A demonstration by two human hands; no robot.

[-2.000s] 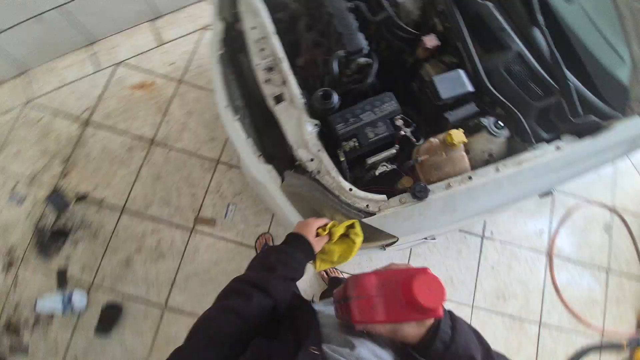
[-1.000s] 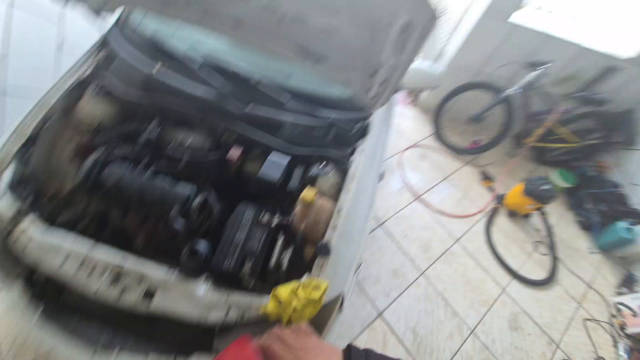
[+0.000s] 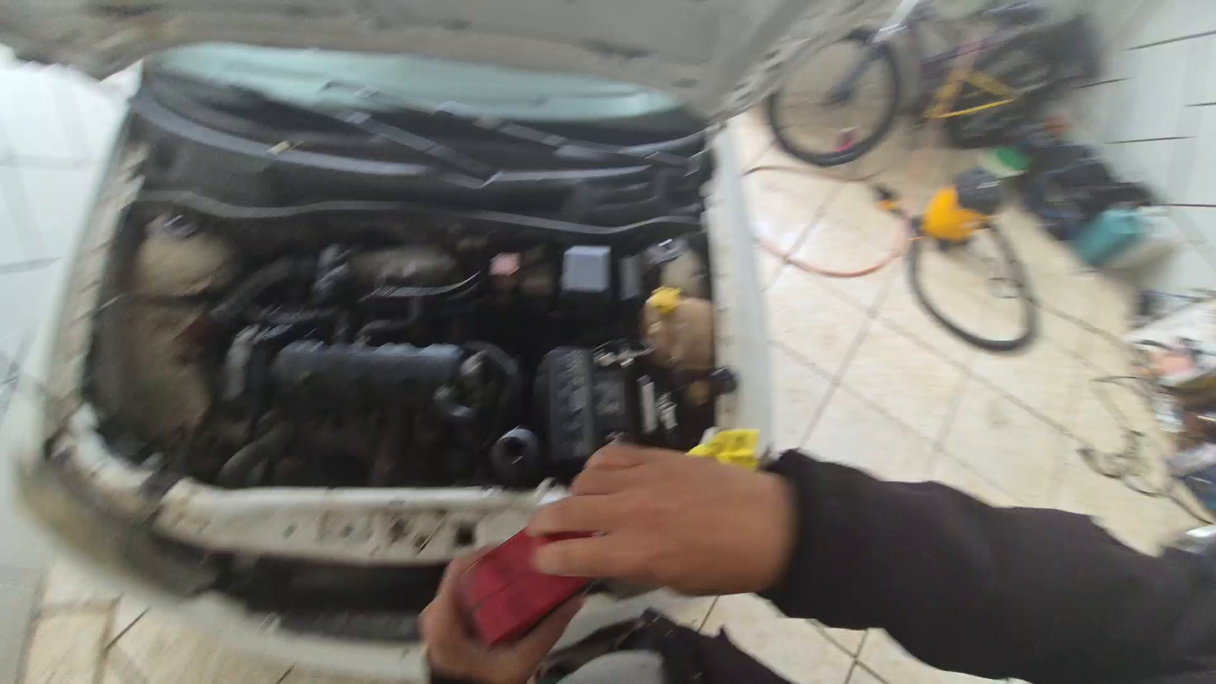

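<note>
A red plastic bottle [image 3: 518,584] is tilted in front of the open engine bay. My left hand [image 3: 475,622] wraps around its lower part from beneath. My right hand [image 3: 665,518] reaches in from the right, fingers curled over the bottle's upper end; the cap is hidden. Behind my right wrist, a yellow cloth [image 3: 731,446] rests on the car's front corner. Beyond the hands are the black battery [image 3: 579,404], a round black filler neck or cap [image 3: 517,448], the engine cover [image 3: 370,366] and a tan reservoir with a yellow cap [image 3: 682,328]. Motion blurs the picture.
The raised bonnet [image 3: 427,28] overhangs the top of the view. The white front crossmember [image 3: 351,518] lies just ahead of the hands. On the tiled floor at right are a bicycle [image 3: 836,100], an orange hose [image 3: 855,274] and a yellow-and-black machine [image 3: 953,214] with a black hose.
Two seconds ago my left hand held the yellow cloth; it now holds the red bottle, and the cloth rests on the car. My right hand is at the bottle's upper end. The view has swung.
</note>
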